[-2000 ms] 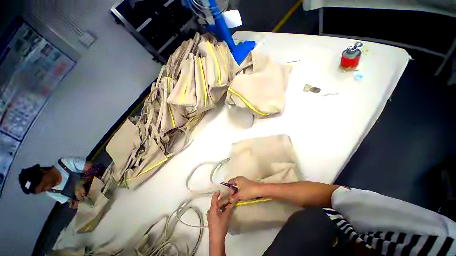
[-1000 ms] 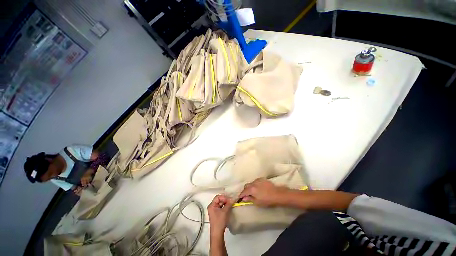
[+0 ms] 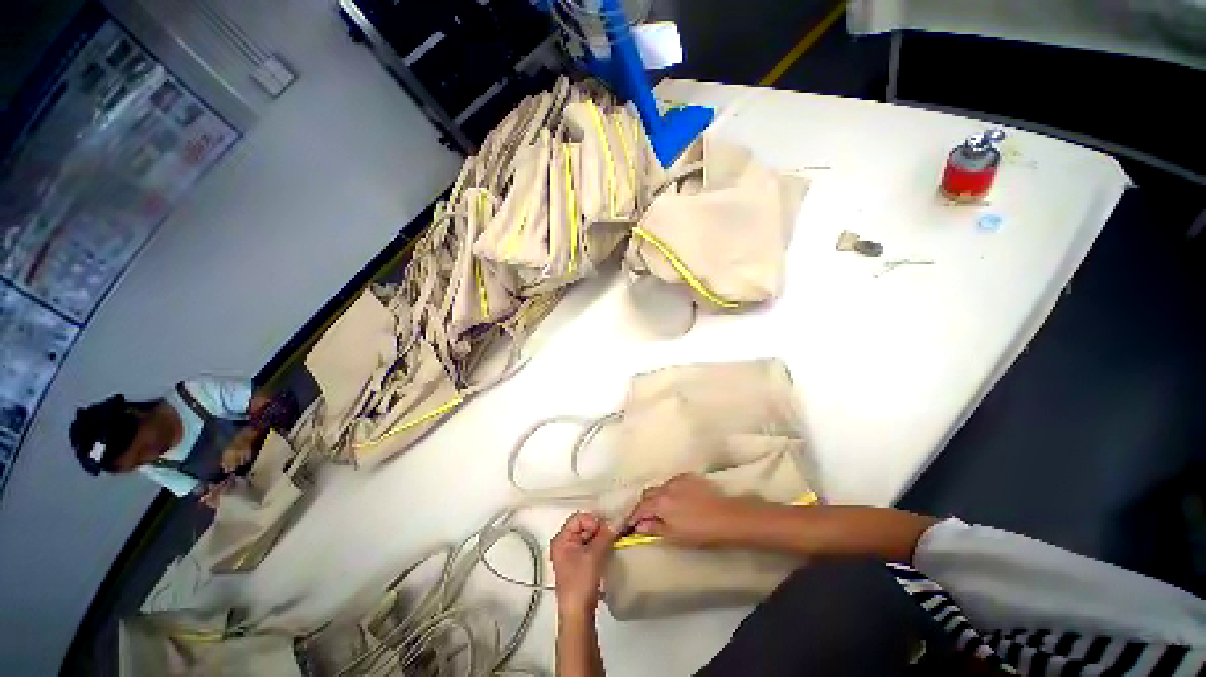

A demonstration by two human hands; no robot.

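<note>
A beige bag [image 3: 701,575] lies in front of me, its flap folded and a yellow strip [image 3: 638,541] along its edge. My left hand [image 3: 579,545] pinches the bag's edge at the strip's left end. My right hand [image 3: 681,513] lies on the bag just beside it, fingers curled around a small dark tool, mostly hidden, that looks like snips. The fingertips of both hands nearly meet. The bag's thin strap loops [image 3: 542,456] lie to the left.
Heaped beige bags [image 3: 529,218] lie beyond, beside a blue stand [image 3: 677,132]. A single bag [image 3: 727,232] lies near it. A red pot [image 3: 969,172] and small metal piece [image 3: 860,243] are far right. Loose straps [image 3: 463,602] lie lower left. Another person [image 3: 192,430] handles a bag at left.
The snips, plain to see between my hands before, are now mostly covered by my right hand, which has moved down onto the bag's edge. My left hand has closed on the edge. The view has shifted slightly.
</note>
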